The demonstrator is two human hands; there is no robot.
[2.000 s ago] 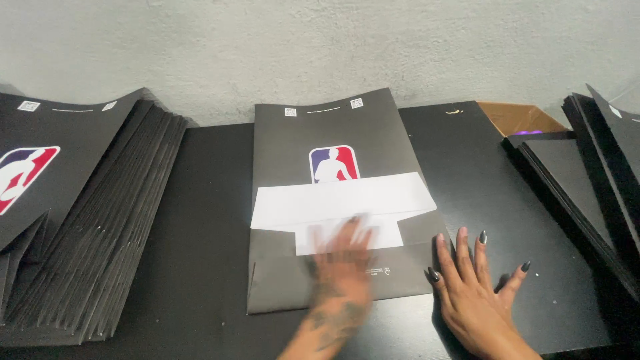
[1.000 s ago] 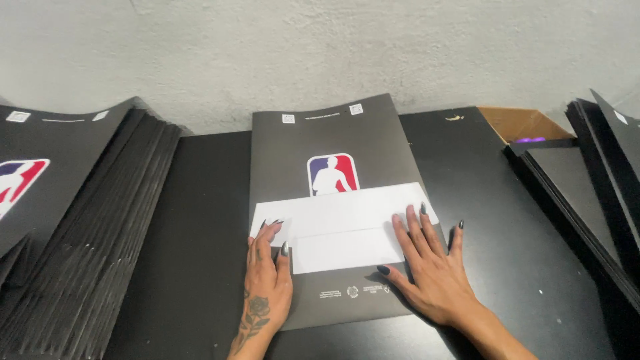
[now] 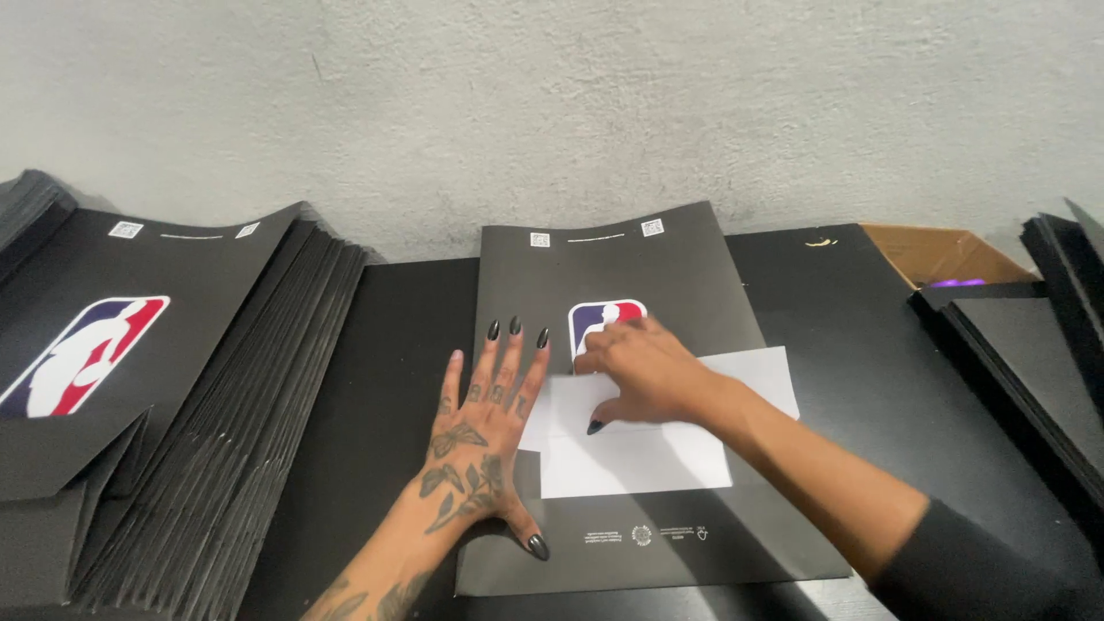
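A flat black paper bag [image 3: 552,276] with a red, white and blue logo lies at the centre. Across its lower half is a white paper piece [image 3: 638,466], wider at its upper part, covering the logo's lower end. My left hand [image 3: 483,457], fingers spread, rests on the bag's left side beside the white paper and holds nothing. Over the logo and the paper's upper edge is my right hand [image 3: 642,366], its fingers curled and its thumb above the paper. Whether it pinches anything cannot be told.
A thick stack of folded black bags [image 3: 259,388] stands at left on the black table [image 3: 397,345]. More black bags [image 3: 1009,345] are at the right edge. Behind them sits a cardboard box [image 3: 940,246] with something purple inside. A rough grey wall [image 3: 552,103] rises behind the table.
My right hand has moved from the white paper's right end to over the logo. My left hand has moved off the paper's left end onto the bag, its fingers now spread.
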